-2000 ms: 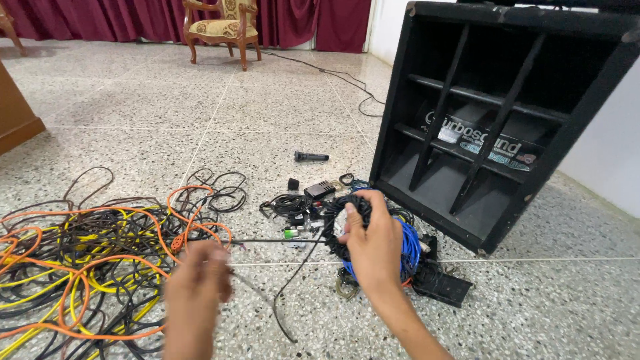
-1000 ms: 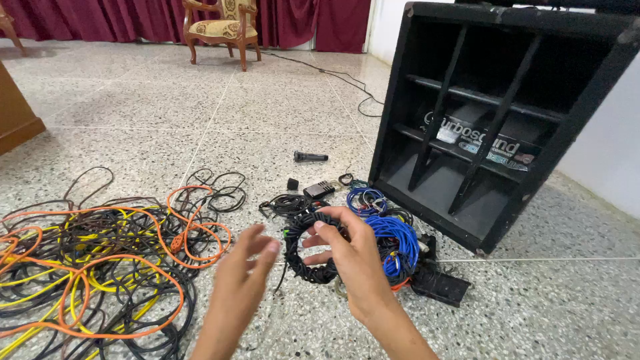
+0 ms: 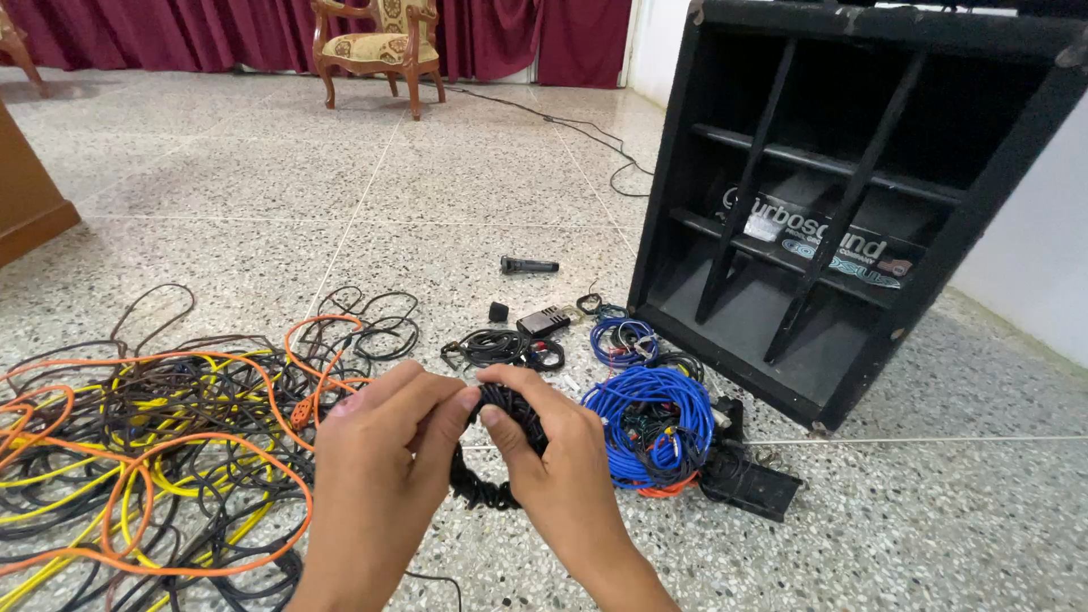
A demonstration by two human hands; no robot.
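A black cable wound into a ring-shaped coil (image 3: 486,486) hangs between my two hands at the lower middle. My right hand (image 3: 557,450) grips the top right of the coil, thumb in front and fingers behind. My left hand (image 3: 387,450) pinches the top left of it, the thumb tip close to my right thumb. The hands cover much of the coil. Just right of my right hand lies a coiled blue cable (image 3: 612,395) on the floor. Left of my left hand spreads a tangle of black, yellow and orange cables (image 3: 204,438).
Beyond my hands lie a microphone (image 3: 529,265), a small black block (image 3: 499,311), a black device (image 3: 544,322) and small coiled cables (image 3: 493,347). A large black loudspeaker cabinet (image 3: 769,246) stands at the right. A wooden armchair (image 3: 374,49) stands before red curtains.
My left hand, apart from the coil a second ago, has come to it and now holds it beside my right hand. The cable strand stretched between the hands two seconds ago no longer shows.
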